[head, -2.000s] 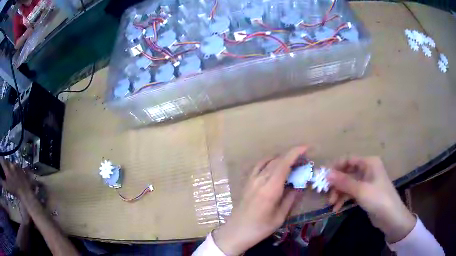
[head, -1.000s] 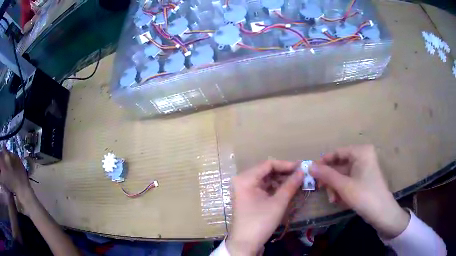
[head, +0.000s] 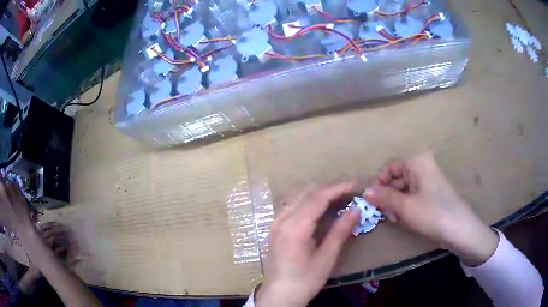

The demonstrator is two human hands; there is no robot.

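A small silver-grey motor with a white toothed gear [head: 366, 214] on its face is between my hands near the table's front edge. My left hand [head: 309, 234] holds it from the left, thumb on its rim. My right hand [head: 420, 207] touches the gear's upper right with thumb and fingertips. The motor's leads are hidden. A clear motor packing tray [head: 288, 99] stands behind, with rows of grey motors and red, orange and yellow leads with white plugs.
Loose white gears [head: 523, 42] lie at the far right on the tan cardboard [head: 168, 210]. Shiny tape [head: 251, 219] covers a seam left of my hands. A black box device [head: 51, 150] with a cable stands at left. Another person's hands and forearm [head: 45, 258] are at lower left.
The motor with gear that lay at left is gone from the cardboard; another person's hand now shows blurred nearby. The gear in my hands has turned from edge-on to facing up, lying over the motor.
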